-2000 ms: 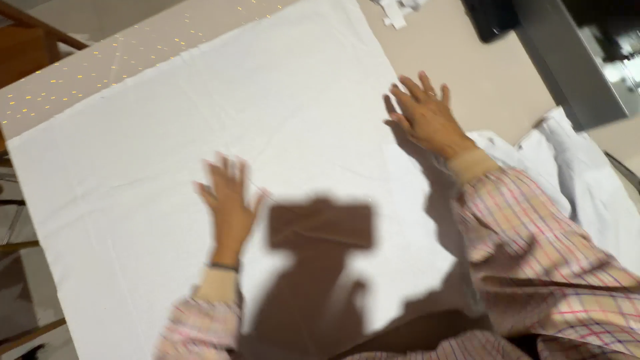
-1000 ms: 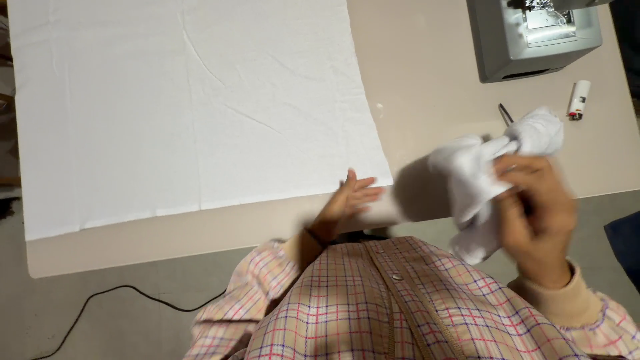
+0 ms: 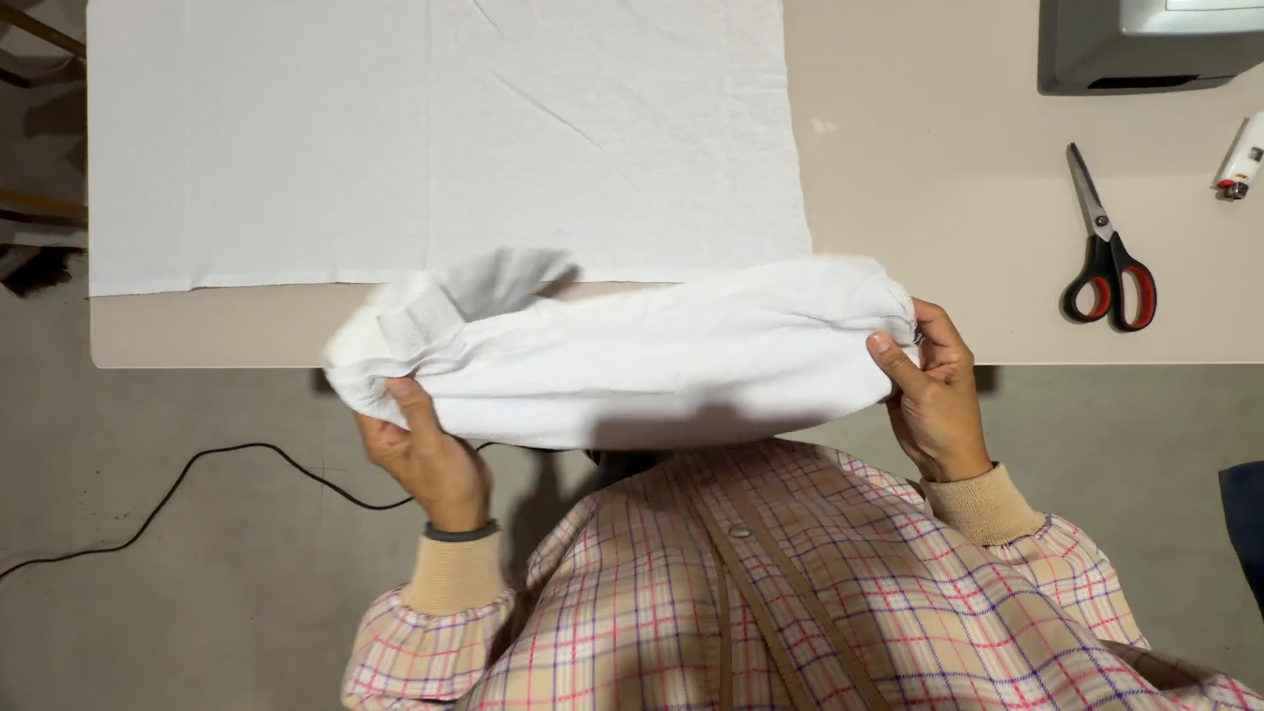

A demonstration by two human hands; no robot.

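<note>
A bunched length of white cloth (image 3: 632,365) is stretched between my two hands, in front of my body at the table's near edge. My left hand (image 3: 430,449) grips its left end, where the fabric is gathered and a loose part is blurred. The right end is pinched between the thumb and fingers of my right hand (image 3: 933,390). Beyond it, a large white fabric sheet (image 3: 444,138) lies spread on the table with a few light creases, its near edge partly hidden by the held cloth.
Scissors (image 3: 1104,247) with black and red handles lie on the beige table (image 3: 918,197) at the right. Farther right is a white lighter (image 3: 1242,158). A grey machine (image 3: 1136,49) stands at the top right. A black cable (image 3: 267,446) runs across the floor.
A second ago only my right hand held the bunched white cloth; now both hands hold it, spread wide between them. The scissors show fully. Two seconds ago both hands were over the sheet.
</note>
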